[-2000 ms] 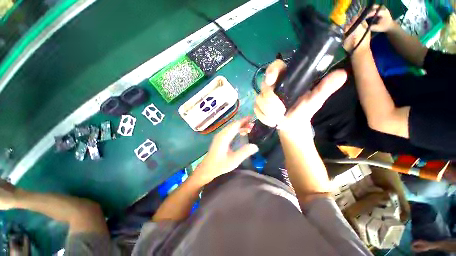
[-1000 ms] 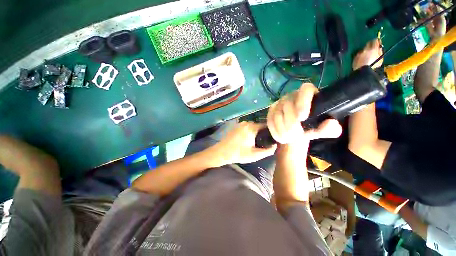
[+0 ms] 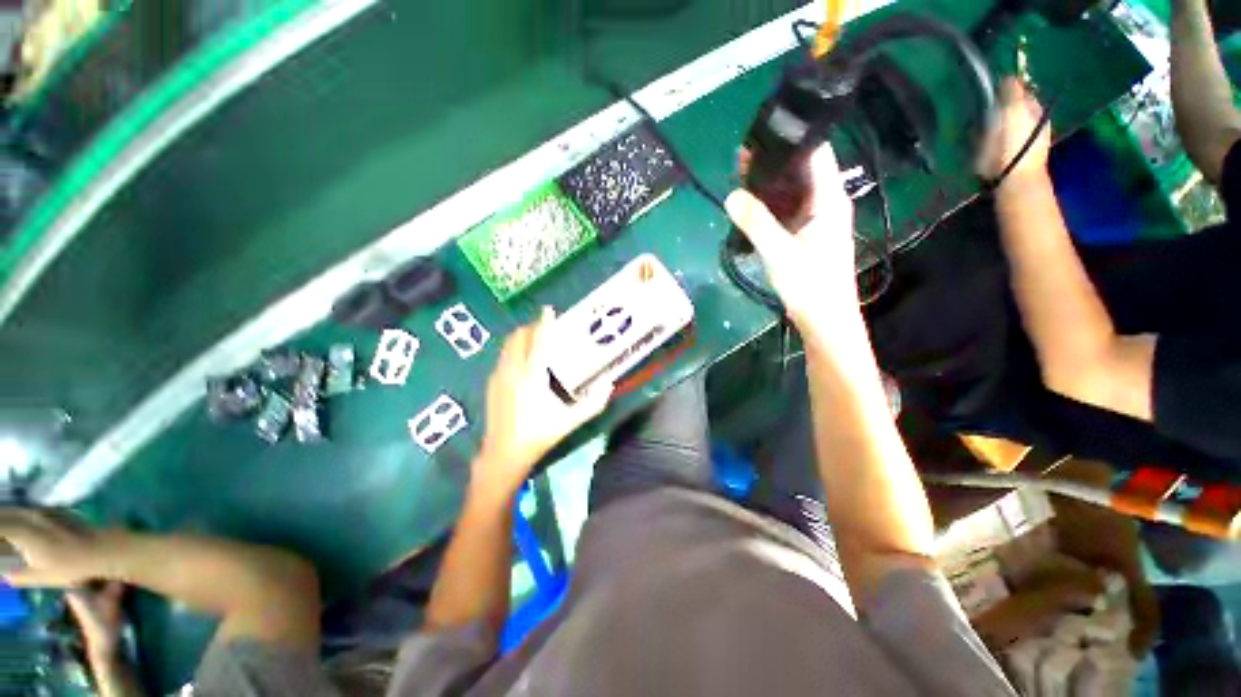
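Note:
My left hand [image 3: 524, 402] grips the left end of the cream plastic housing [image 3: 651, 302] on the green bench near its front edge. A white retaining bracket [image 3: 611, 323] shows over black in the housing's middle. My right hand [image 3: 803, 225] holds the black electric screwdriver [image 3: 789, 123], raised beyond the housing's right end; its tip is hidden. An orange-brown pad [image 3: 656, 369] shows under the housing. Three loose white brackets [image 3: 395, 357] lie left of my left hand.
The green screw basket [image 3: 528, 242] and black screw tray [image 3: 619, 177] stand behind the housing. Two black cup-like pieces [image 3: 395, 289] and small wrapped parts [image 3: 289, 391] lie left. Cables [image 3: 885, 204] lie right. People work on both sides. A carton [image 3: 1055, 545] stands at lower right.
My left hand has left the screwdriver's front end and taken hold of the housing. My right hand has moved the screwdriver forward, away from my body, and turned it more upright.

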